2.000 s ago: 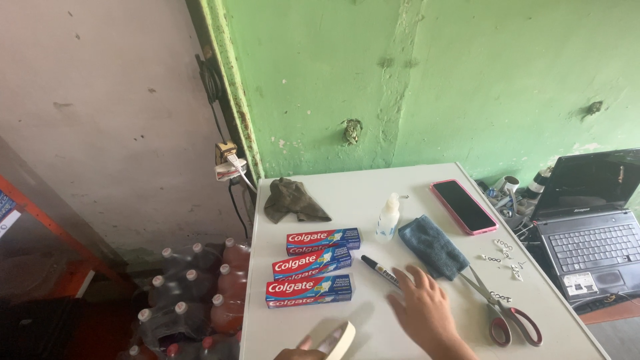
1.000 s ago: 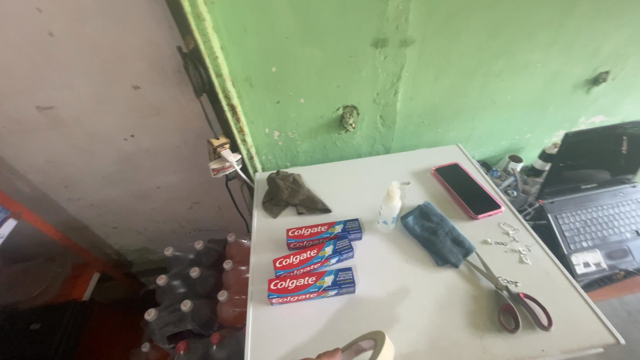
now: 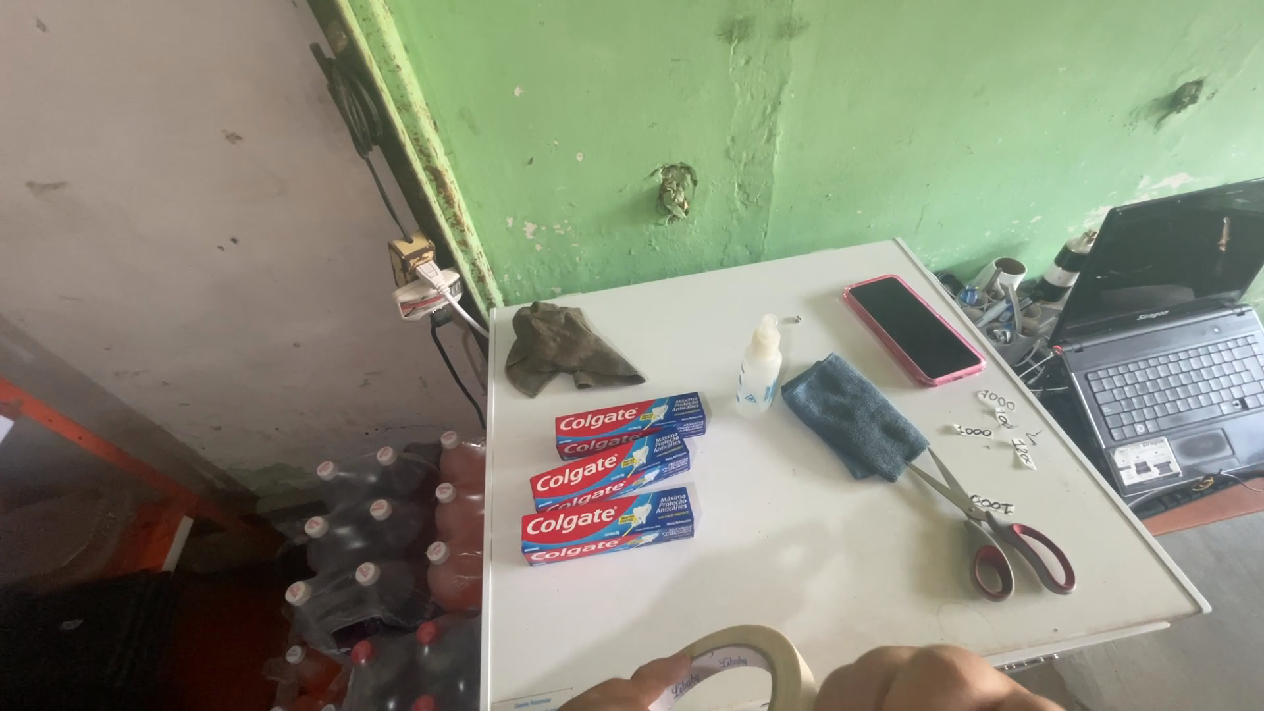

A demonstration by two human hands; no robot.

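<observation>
At the bottom edge my left hand [image 3: 632, 688] grips a roll of masking tape [image 3: 795, 664] by its left side. My right hand [image 3: 918, 681] is at the roll's right edge, mostly cut off, its fingers curled; whether it holds anything is hidden. Above them lie three Colgate toothpaste boxes [image 3: 607, 526]. A folded blue cloth [image 3: 854, 420] touches the blades of open scissors [image 3: 997, 538] with dark red and grey handles. Small paper slips with handwriting [image 3: 1022, 453] lie to the right. A translucent bottle [image 3: 758, 370] stands behind the cloth.
A dark crumpled cloth [image 3: 565, 351] and a pink-cased smartphone [image 3: 914, 330] lie on the white table [image 3: 780, 553]. An open laptop [image 3: 1170, 395] is at right, beside small containers. Packed drink bottles [image 3: 375, 592] stand on the left. A plug adapter with cords [image 3: 430, 286] hangs by the wall.
Two seconds ago my right hand was by a dark marker near the boxes; the marker is no longer in view. My right hand is now beside the tape roll.
</observation>
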